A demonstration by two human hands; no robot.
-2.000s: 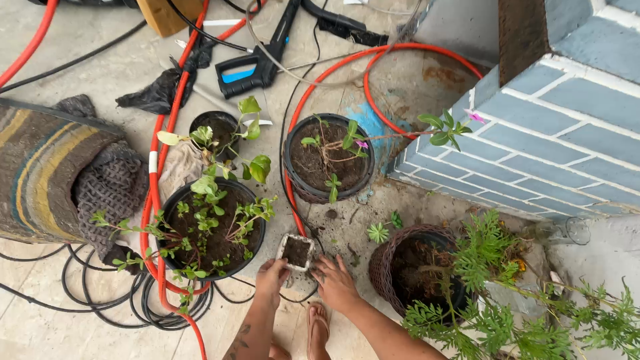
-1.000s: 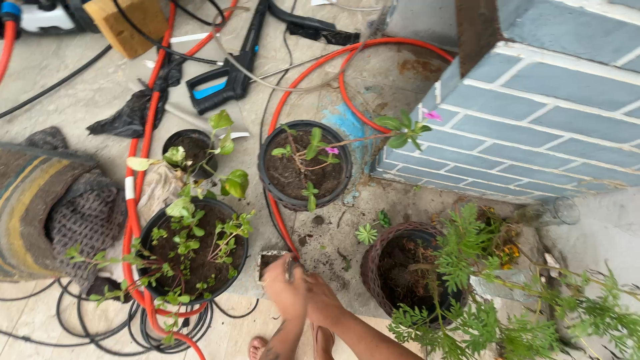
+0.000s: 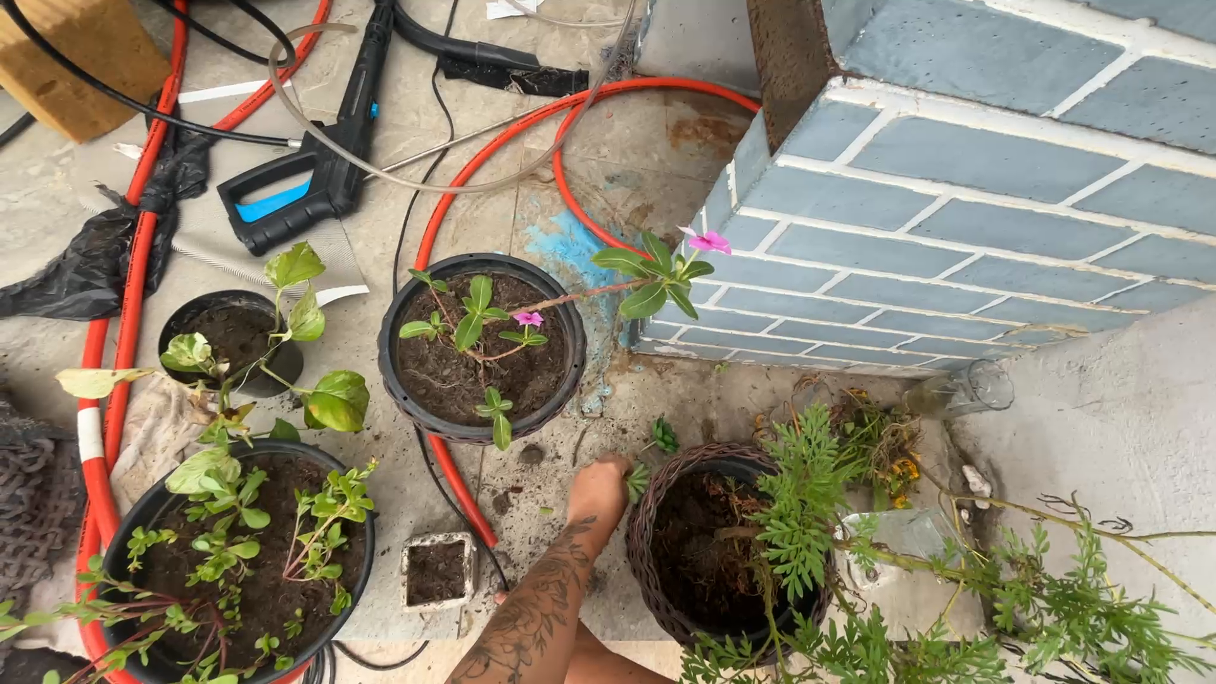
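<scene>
My left hand (image 3: 600, 484), on the tattooed arm, reaches to a small green plant cutting (image 3: 637, 482) beside the brown woven pot (image 3: 654, 532). Its fingers are at the cutting's left edge; whether they grip it is hidden. A second green cutting (image 3: 664, 436) lies just above on the concrete. Left of the forearm stands a small square whitish pot (image 3: 469, 570) filled with soil. Bare skin low in the picture, partly behind my left forearm, may be my right arm or a leg; my right hand cannot be made out. A round black pot (image 3: 389, 351) holds a pink-flowered plant.
A large black pot (image 3: 366, 560) and a small black pot (image 3: 275, 366) with leafy plants stand at left. An orange hose (image 3: 123, 380) and a pressure washer gun (image 3: 332, 161) lie beyond. A blue brick wall (image 3: 950, 218) and a glass jar (image 3: 988, 385) are at right.
Both hands were at the small square pot two seconds ago. My left hand has moved away from it, up and right to the cutting beside the woven pot.
</scene>
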